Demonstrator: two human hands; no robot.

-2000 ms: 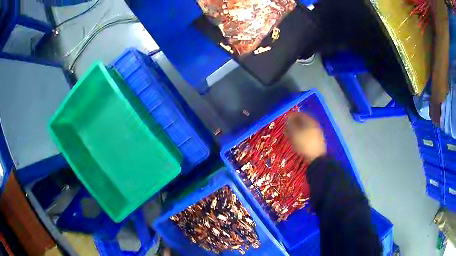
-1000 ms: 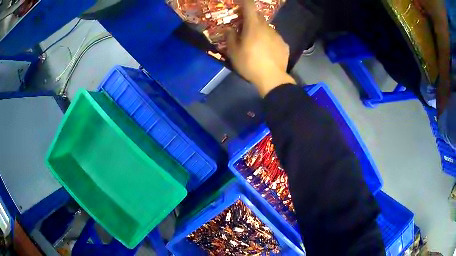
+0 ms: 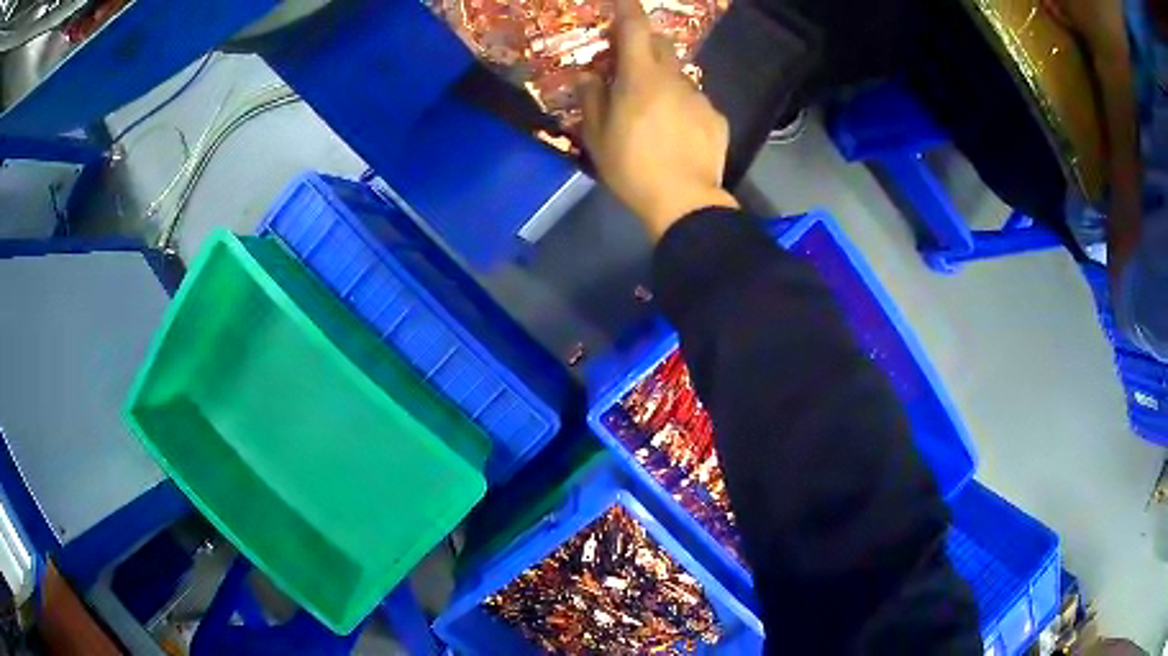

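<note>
My right hand point(image 3: 653, 128), bare with a black sleeve, reaches up from the lower right over a heap of copper parts point(image 3: 512, 32) at the top edge. Its index finger is extended and the thumb is apart; I see nothing held. The heap lies by a black tray point(image 3: 756, 64). Below, a blue crate point(image 3: 884, 327) holds red wire leads with copper ends point(image 3: 679, 410), partly hidden by my sleeve. Another blue crate point(image 3: 487, 622) holds loose copper parts point(image 3: 608, 590). My left hand is not in view.
A green crate point(image 3: 301, 442) leans over blue crates point(image 3: 423, 327) on the left. A blue stool point(image 3: 941, 192) stands at the upper right beside dark clothing. Two small copper pieces lie on the dark surface near the middle. Cables run across the floor at the upper left.
My right hand has moved from the red wire leads up to the copper heap. Over the last second it has stayed there, shifting only slightly.
</note>
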